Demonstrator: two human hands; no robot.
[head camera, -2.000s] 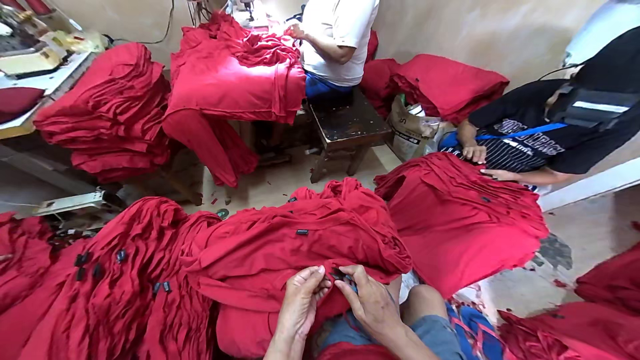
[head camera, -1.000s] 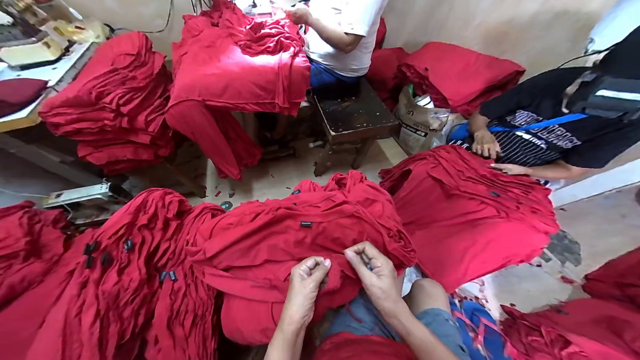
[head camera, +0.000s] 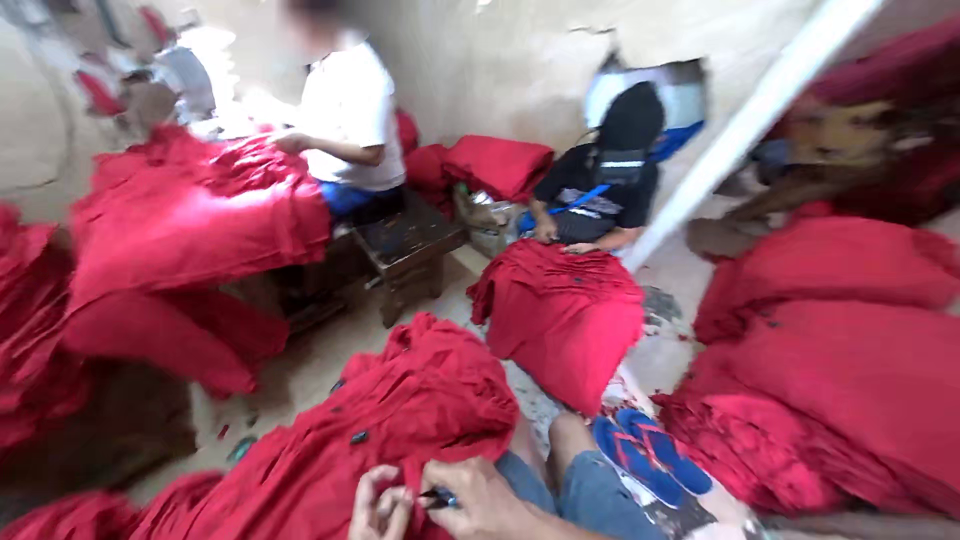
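Note:
A heap of red fabric garments (head camera: 390, 397) with small dark labels lies over my lap, one label (head camera: 360, 436) showing near its middle. At the bottom of the view, my left hand (head camera: 381, 504) is at the garments with its fingers curled. Close beside it on the right is my right hand (head camera: 469, 499), which holds a small dark tool (head camera: 439, 496), perhaps thread snips. Blur hides whether my left fingers pinch the cloth.
A person in white (head camera: 349, 112) sits at the back beside a wooden stool (head camera: 409, 232) and piled red cloth (head camera: 195, 217). Another person in black (head camera: 600, 180) handles red garments (head camera: 570, 315). Blue flip-flops (head camera: 652, 454) and more red piles (head camera: 847, 360) are at the right.
The view has swung to the right. The dark tool now shows plainly in my right hand. Both hands remain close together at the red garments.

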